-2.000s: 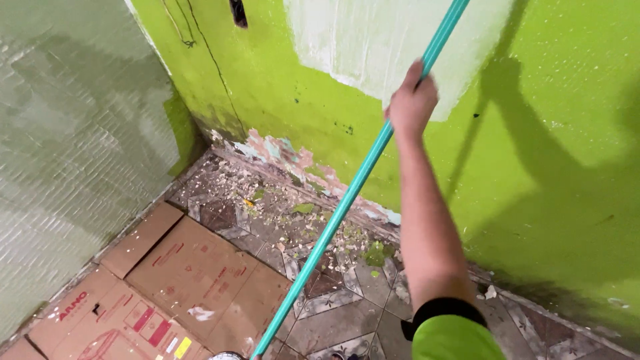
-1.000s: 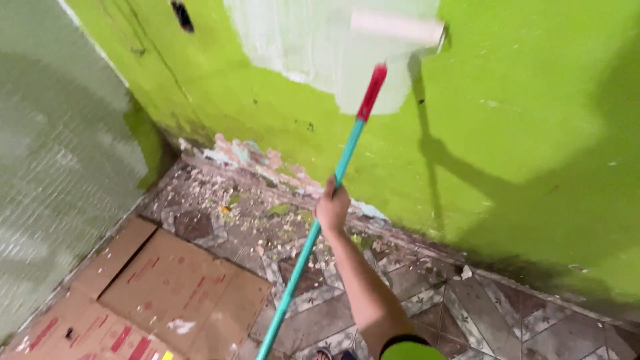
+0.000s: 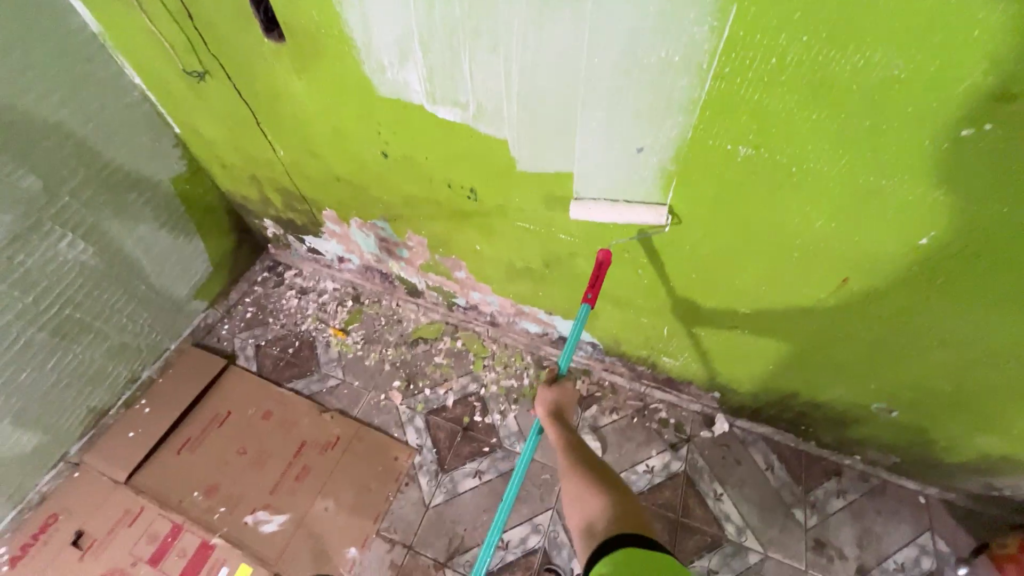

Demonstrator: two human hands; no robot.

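Note:
My right hand [image 3: 556,398] is closed around the teal extension pole [image 3: 520,480], whose lower end leaves the bottom of the view. A red handle [image 3: 597,278] tops the pole, and a wire frame joins it to the paint roller [image 3: 619,211]. The roller cover lies flat against the green wall [image 3: 800,240], at the bottom of a freshly coated pale strip. That strip belongs to a larger patch of whitish paint [image 3: 520,72] on the upper wall. My left hand is out of view.
Flattened cardboard [image 3: 264,448] covers the tiled floor [image 3: 736,496] at lower left. Paint chips [image 3: 376,320] are strewn along the peeling wall base [image 3: 448,280]. A partly painted side wall [image 3: 72,240] stands at left, with thin wires [image 3: 240,96] near the corner. An orange object [image 3: 1004,554] sits at lower right.
My right hand has come down from high on the wall with the pole. The roller, seen higher on the white patch a second ago, has moved down, and the pale coat reaches lower there.

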